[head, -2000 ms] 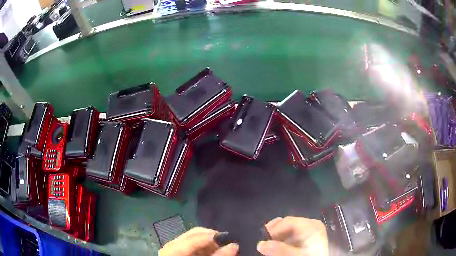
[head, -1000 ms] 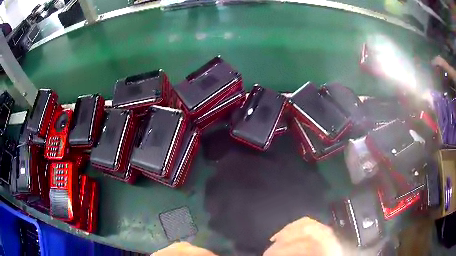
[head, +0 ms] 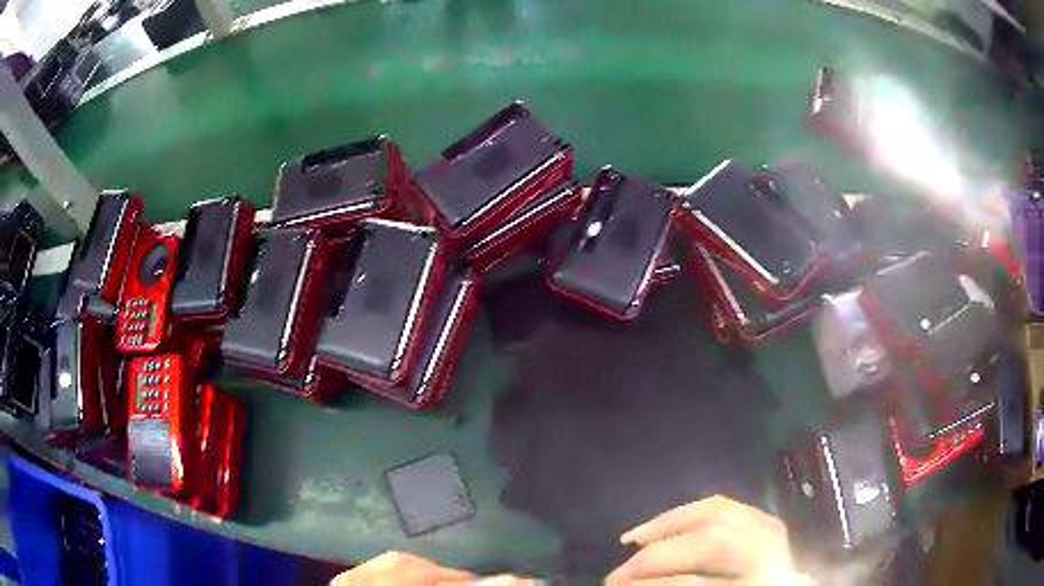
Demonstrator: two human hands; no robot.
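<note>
My left hand (head: 429, 571) is at the bottom edge, left of centre, mostly cut off, so what it holds cannot be told. My right hand (head: 708, 547) is at the bottom edge over the dark mat, its fingers pointing left and their tips low in the picture. Whether it holds something is hidden by the picture's edge. A thin dark speaker grille (head: 429, 493) lies flat on the green surface just beyond my left hand, touched by neither hand. The dark mat (head: 630, 424) lies in front of me.
Black-backed red units (head: 378, 300) stand in stacks across the bench, more at the right (head: 756, 229). Red units with keypads (head: 156, 418) are at the left. A blue tote (head: 149, 544) is at the lower left. The green conveyor (head: 492, 69) runs behind. A whitish clear item (head: 851, 343) lies right.
The view has shifted, so the stacks sit higher and further right. My hands, earlier close together with small dark bits at the left fingertips, dropped lower, and my right fingers now show more again.
</note>
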